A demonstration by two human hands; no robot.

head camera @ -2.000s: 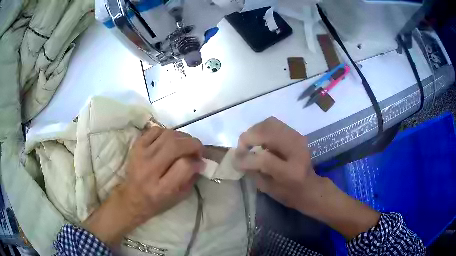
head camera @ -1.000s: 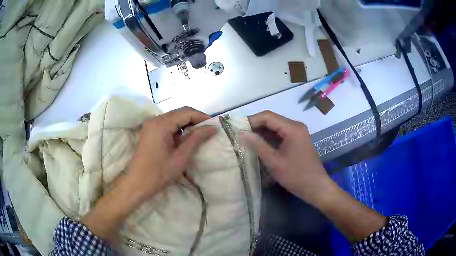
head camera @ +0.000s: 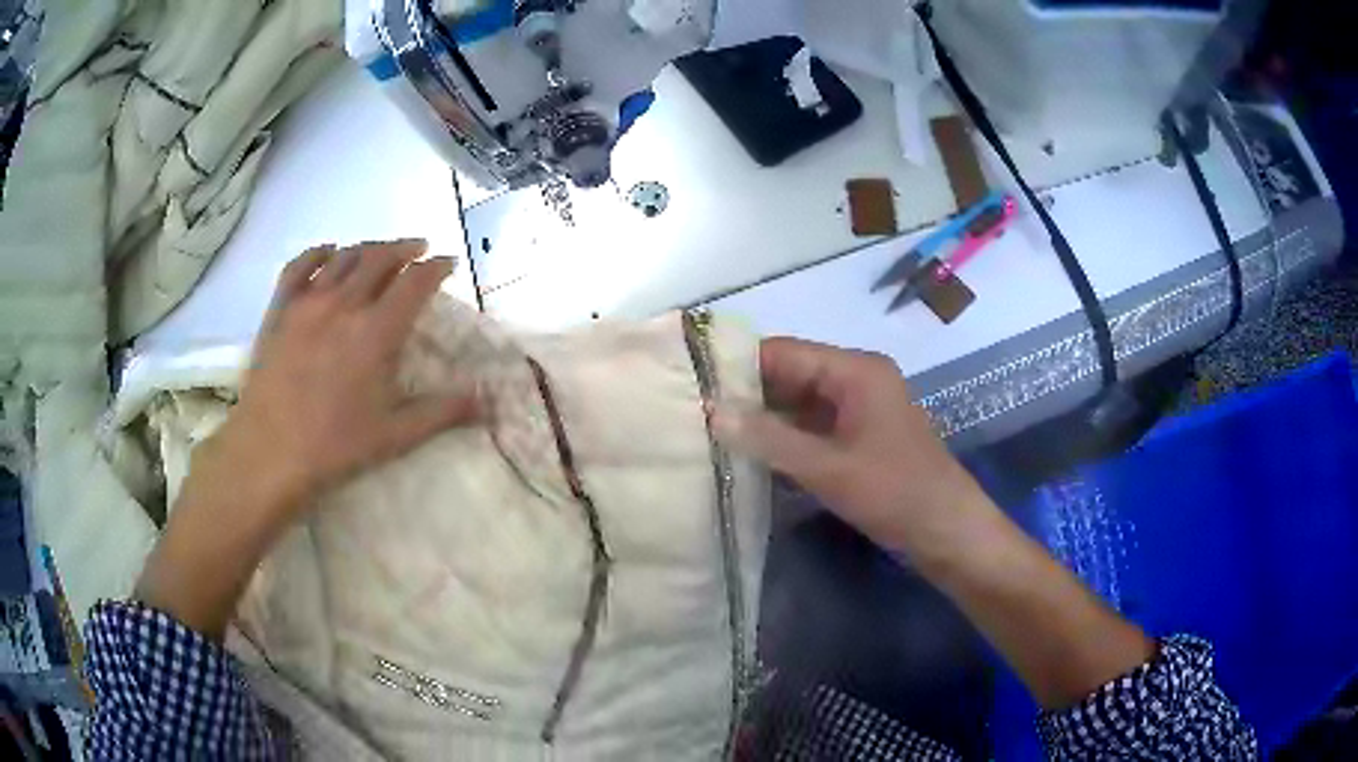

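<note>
The cream quilted jacket shell (head camera: 447, 566) lies over the table's front edge and the lap, with dark seam lines. A zipper tape (head camera: 721, 491) runs down its right edge. My left hand (head camera: 343, 372) lies flat on the cloth with its fingers spread, holding nothing. My right hand (head camera: 842, 432) pinches the shell's right edge beside the top of the zipper tape. The presser foot and needle (head camera: 560, 194) stand beyond the cloth under the lit head of the sewing machine (head camera: 447, 90); the cloth is not under them.
Thread snips (head camera: 946, 253) with blue and pink handles lie on brown patches (head camera: 871, 207) right of the needle. A black pad (head camera: 767, 98) lies behind. Black cords (head camera: 1065, 253) cross the table's right side. A blue crate (head camera: 1236, 551) stands at lower right. More cream cloth (head camera: 179, 134) is heaped at left.
My left hand has moved left and opened out flat. The cloth's top edge, earlier folded between both hands, now lies spread. My right hand remains at the zipper edge.
</note>
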